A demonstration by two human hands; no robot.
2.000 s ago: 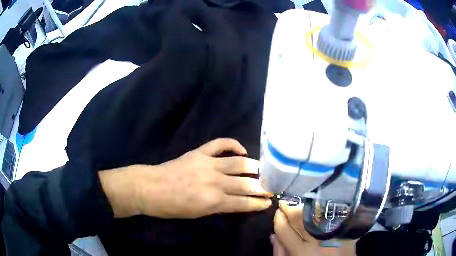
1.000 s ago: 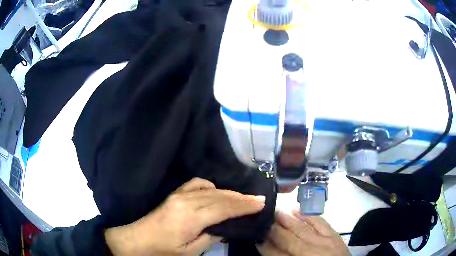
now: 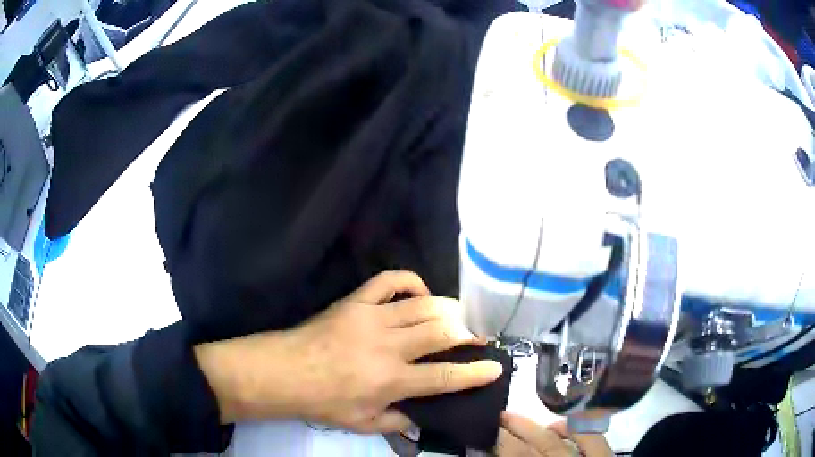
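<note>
The black garment (image 3: 295, 187) covers the table left of the white sewing machine head (image 3: 545, 178). Its near end forms a dark flap (image 3: 460, 406) below the presser foot area (image 3: 518, 346). My left hand (image 3: 357, 357) lies over the garment with one finger stretched along the flap and its fingertips close to the presser foot. The flap is held between the fingers on top and the thumb at its lower left edge. My right hand (image 3: 545, 439) is at the flap's right edge, partly hidden by the machine head and cut off by the frame's bottom. Its grip is unclear.
A metal guard (image 3: 639, 321) projects from the head, with a grey tension knob (image 3: 708, 368) to its right. Black cloth pieces (image 3: 701, 436) lie at lower right beside a yellow strip (image 3: 786, 428). A grey vented unit (image 3: 22, 165) stands at far left.
The camera view has shifted, so the machine appears further right than one second ago. My left hand's fingers have spread and now reach the presser foot area. The flap lies flatter under them.
</note>
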